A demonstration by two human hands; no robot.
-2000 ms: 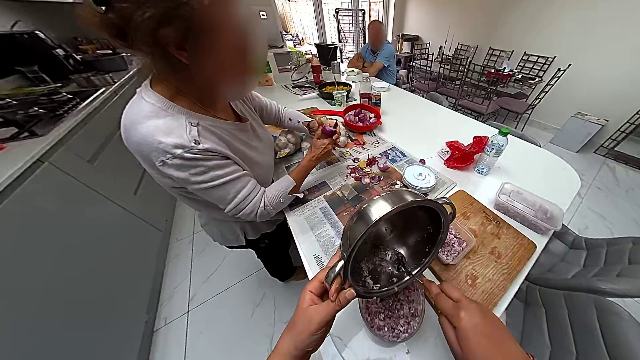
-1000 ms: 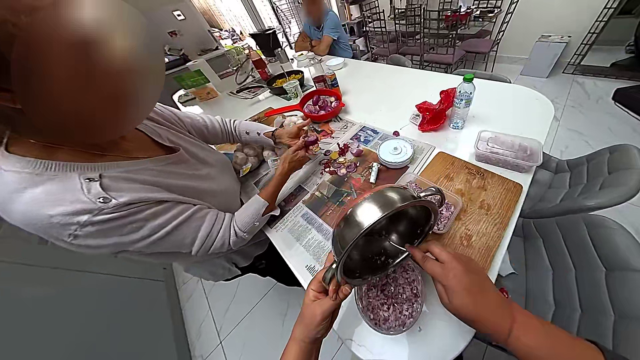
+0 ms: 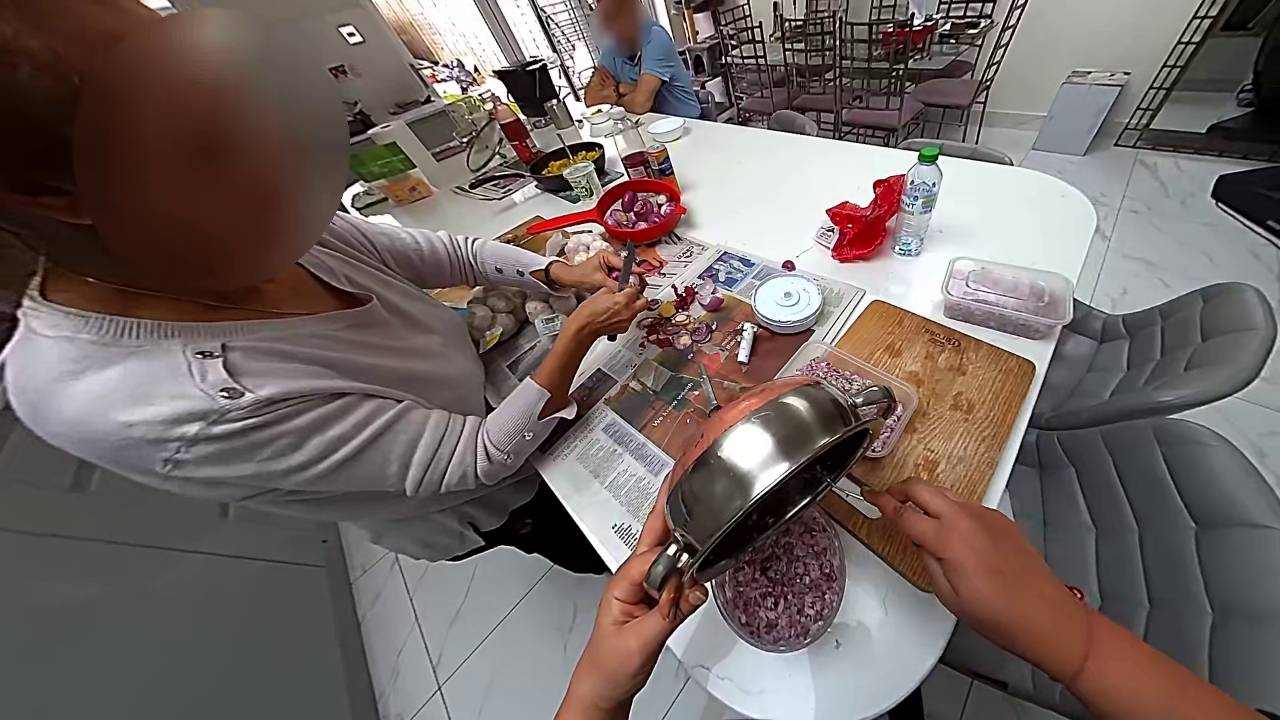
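Note:
My left hand (image 3: 640, 610) grips one side handle of a stainless steel pot (image 3: 770, 450), tilted on its side with its mouth toward me and down. Below the mouth stands a clear bowl of chopped red onion (image 3: 785, 590) at the table's rounded end. My right hand (image 3: 960, 550) holds a metal utensil (image 3: 850, 490) whose far end reaches to the pot's mouth; its tip is hidden. Just behind the pot, a plastic tub of chopped onion (image 3: 897, 390) partly overlaps a wooden cutting board (image 3: 960, 390).
At left a person (image 3: 300, 380) holds a knife over newspaper (image 3: 610, 470) with onion peelings. A red strainer of onions (image 3: 645, 232), a lidded tub (image 3: 1005, 300), a water bottle (image 3: 917, 205) and a red plastic bag (image 3: 865, 222) stand on the table. Grey chairs (image 3: 1150, 520) flank the right edge.
Two seconds ago my right hand was at the pot's lower rim; now it holds the utensil at the pot's mouth. The view has shifted toward the person at left.

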